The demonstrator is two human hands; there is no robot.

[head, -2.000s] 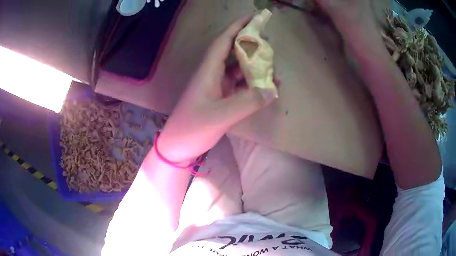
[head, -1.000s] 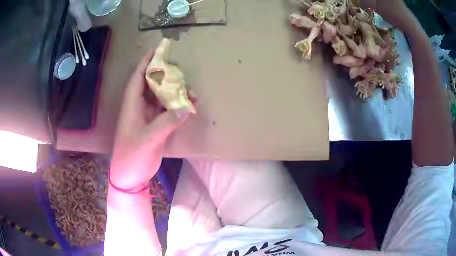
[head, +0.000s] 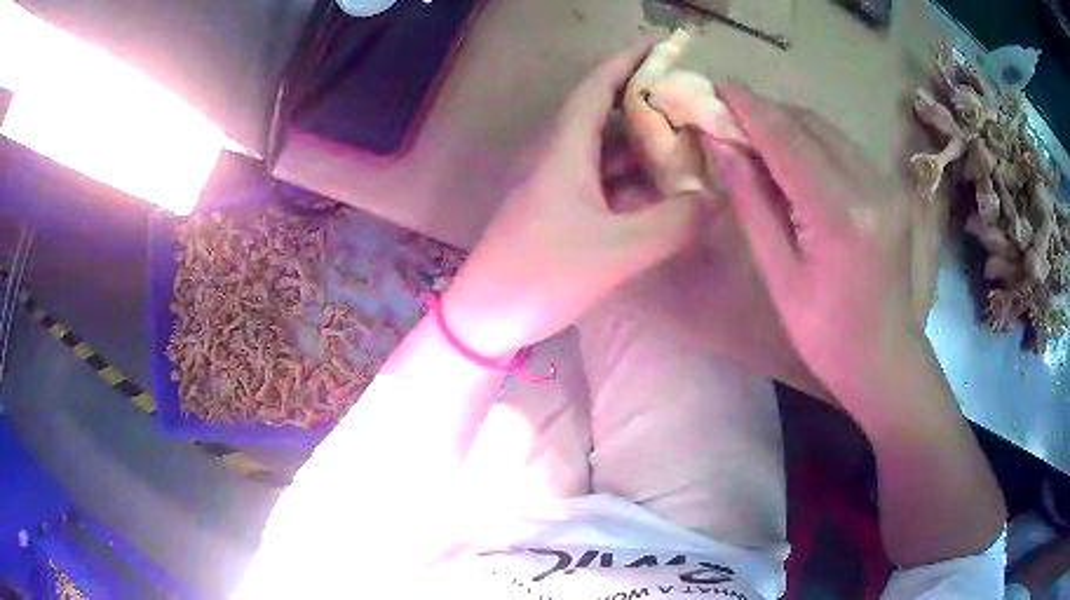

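Observation:
My left hand (head: 587, 199) holds a pale cream hollow moulded part (head: 663, 117) above the brown cardboard (head: 493, 141), its narrow end pointing up and away. My right hand (head: 810, 223) is at the part's right side, with thumb and fingers pinched at its opening. A pale pinkish piece seems to be between the right fingertips, against the hollow part; its shape is mostly hidden by the fingers.
A heap of tan branching parts (head: 997, 199) lies at the right on a pale surface. A blue crate (head: 164, 340) of small curled parts is at lower left. A glowing rectangle (head: 117, 111), a black phone (head: 370, 76) and the stained plate's edge (head: 733, 26) also show.
My right hand has come from the heap at the right to the hollow part in my left hand. The view has swung and tilted since one second ago.

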